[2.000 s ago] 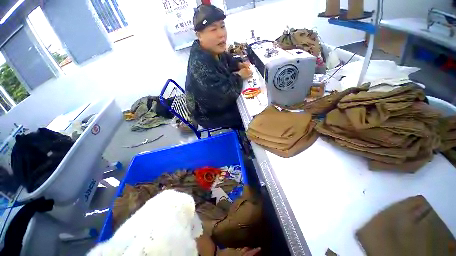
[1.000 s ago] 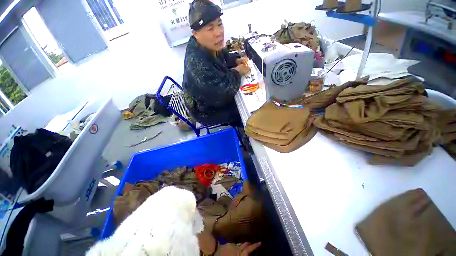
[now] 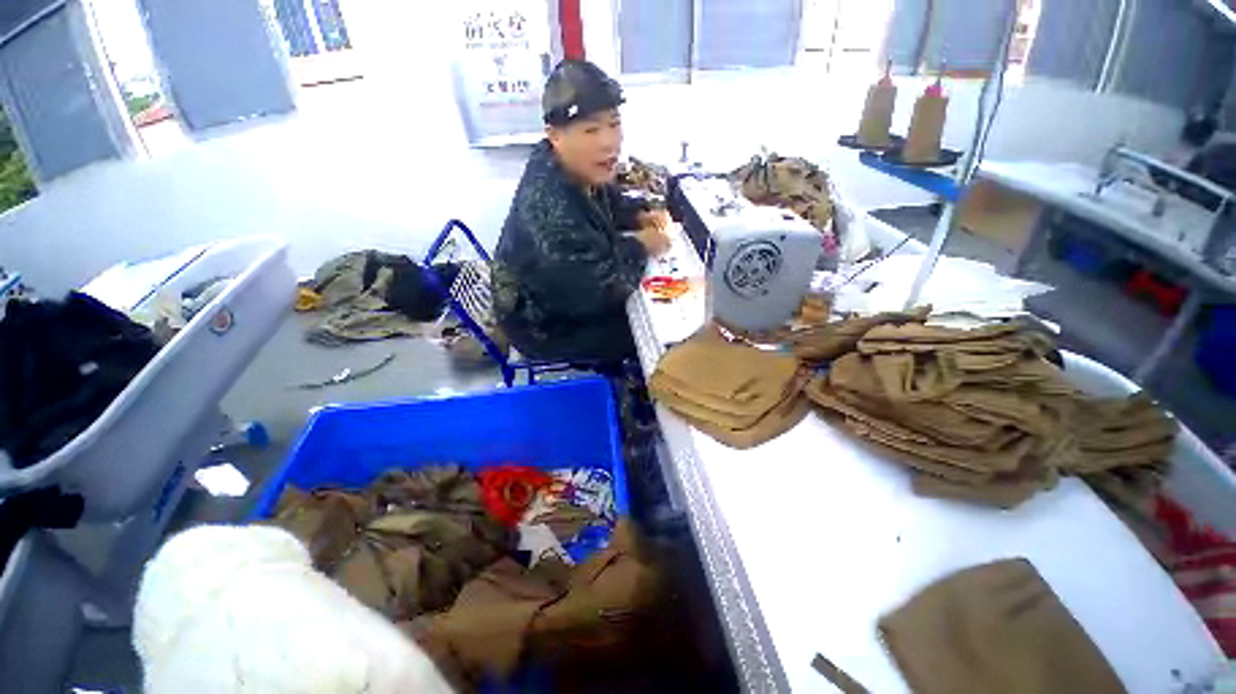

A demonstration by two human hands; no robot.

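Note:
A brown pocket piece (image 3: 1003,635) lies flat on the white table near the bottom right. A thin brown strip (image 3: 838,674) lies just left of it, cut off by the bottom edge. A neat stack of pocket pieces (image 3: 732,386) sits at the table's far end, with a larger loose heap of brown pieces (image 3: 956,407) to its right. My white fluffy sleeve (image 3: 264,617) covers the bottom left. Neither my left hand nor my right hand shows.
A blue crate (image 3: 447,434) beside the table holds brown pieces and a red item (image 3: 512,494). A seated coworker (image 3: 569,258) is behind a second machine (image 3: 752,269). Thread cones (image 3: 927,122) stand on a rack. A white bin (image 3: 176,353) is at left.
The view has tilted up and shifted, so the pocket piece, heap and crate sit further left. The hand earlier visible at the bottom edge, by the crate, no longer shows.

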